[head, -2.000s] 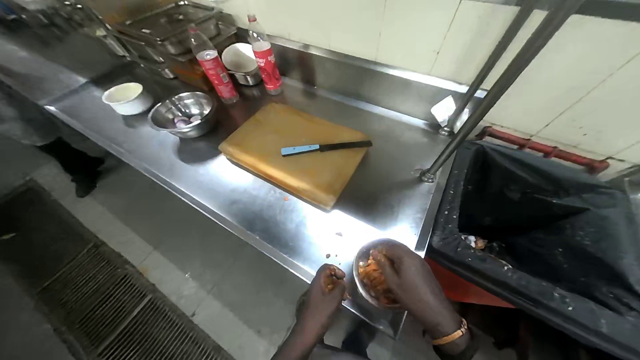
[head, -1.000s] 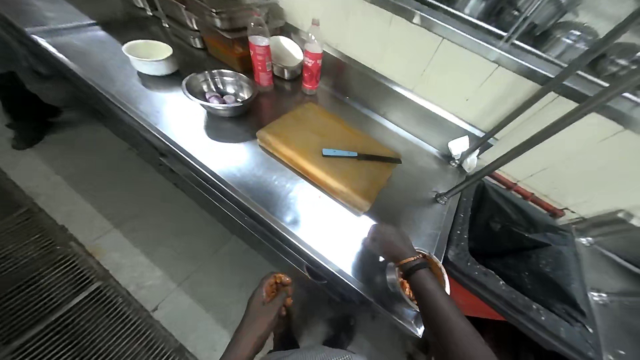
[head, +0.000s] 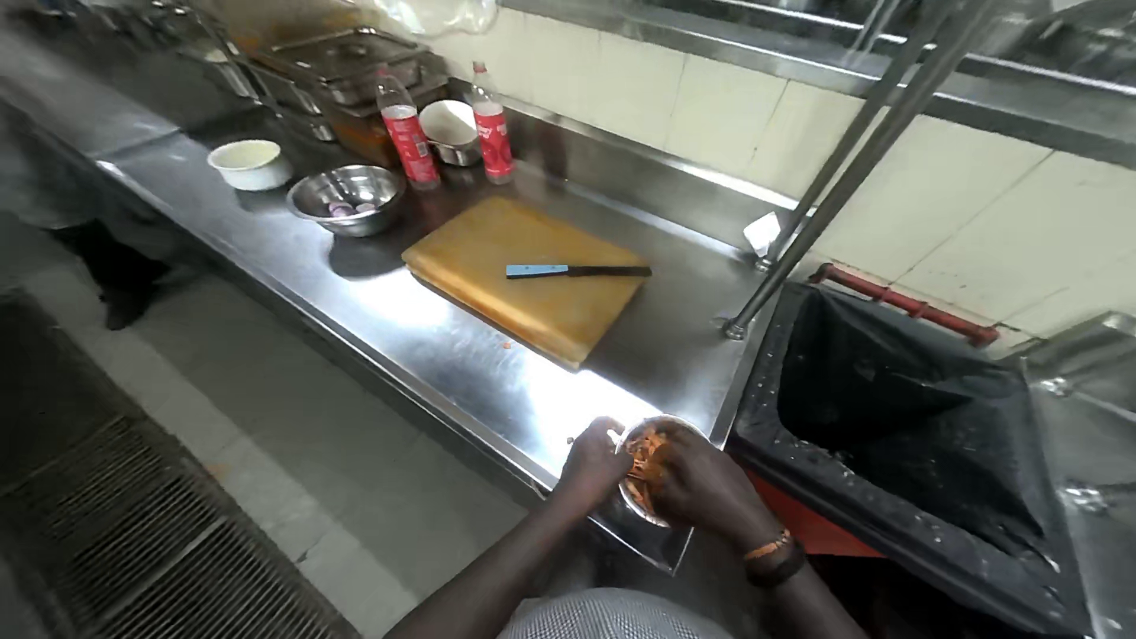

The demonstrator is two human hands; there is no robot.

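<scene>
A metal bowl with orange, sauce-coated food pieces is at the near right corner of the steel counter. My left hand is at the bowl's left rim, its fingertips over the edge. Inside the bowl, among the food, are the fingers of my right hand; what they hold is hidden. Beyond the hands lies a thick yellow-brown cutting board, with a blue-handled knife flat on top of it.
A steel bowl with purple-skinned onions, a white bowl, two red-labelled plastic bottles and metal food pans stand farther left. A bin with a black liner adjoins the counter's right end. A person's leg shows at left.
One second ago my left hand was away from the bowl, below the counter edge, with orange food on its fingers; now it is at the bowl's rim. My right hand has moved into the bowl.
</scene>
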